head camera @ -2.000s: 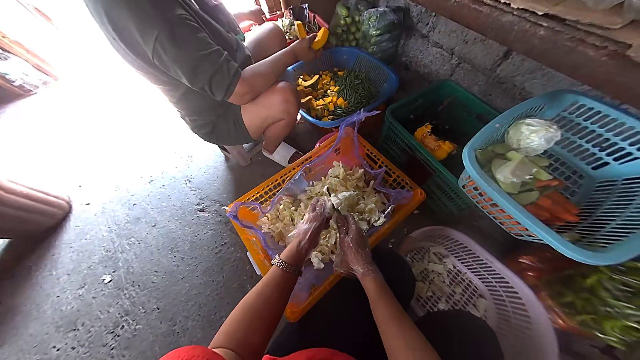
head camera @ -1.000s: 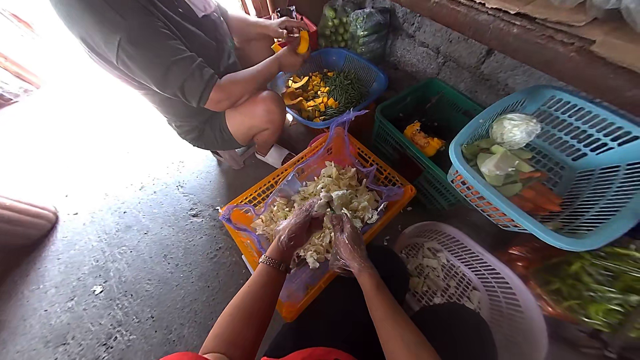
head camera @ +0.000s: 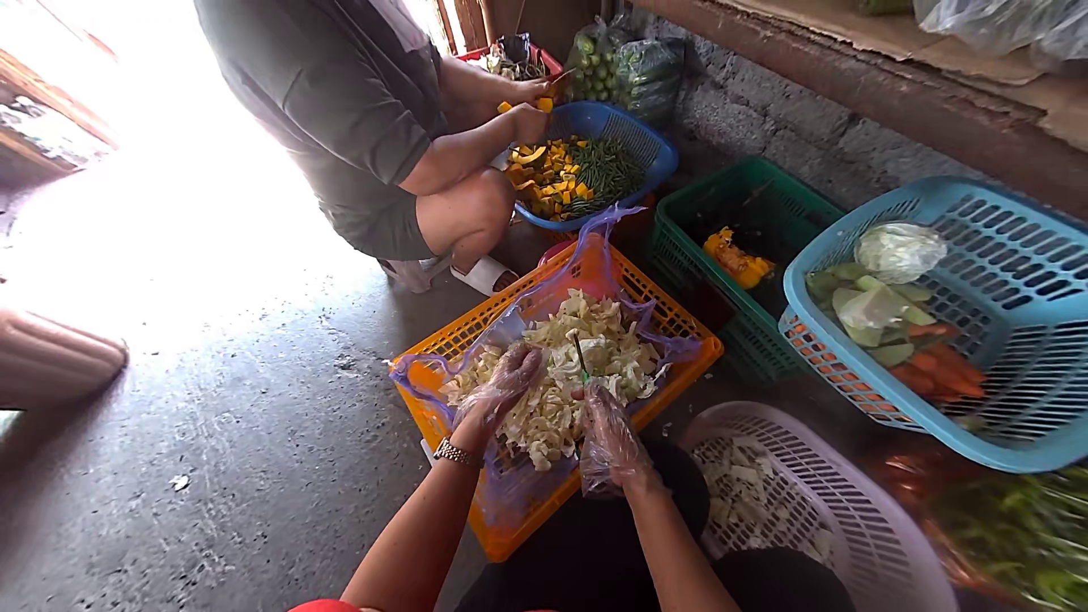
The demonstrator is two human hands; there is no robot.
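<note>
Pale chopped cabbage lies heaped on purple netting in an orange plastic crate. Over the heap's left part is my left hand, in a clear plastic glove, fingers curled; whether it holds a piece of cabbage is unclear. My right hand, gloved too, grips a knife with a green part near the handle and a thin dark blade that points up and away over the cabbage.
A person squats ahead, cutting squash over a blue basket of squash and green beans. On the right stand a green crate, a light blue basket of vegetables and a pale purple basket with white scraps.
My hands, close together over the heap before, are now further apart. The knife blade now shows clearly between them. The other person's hands have come lower, over the blue basket.
</note>
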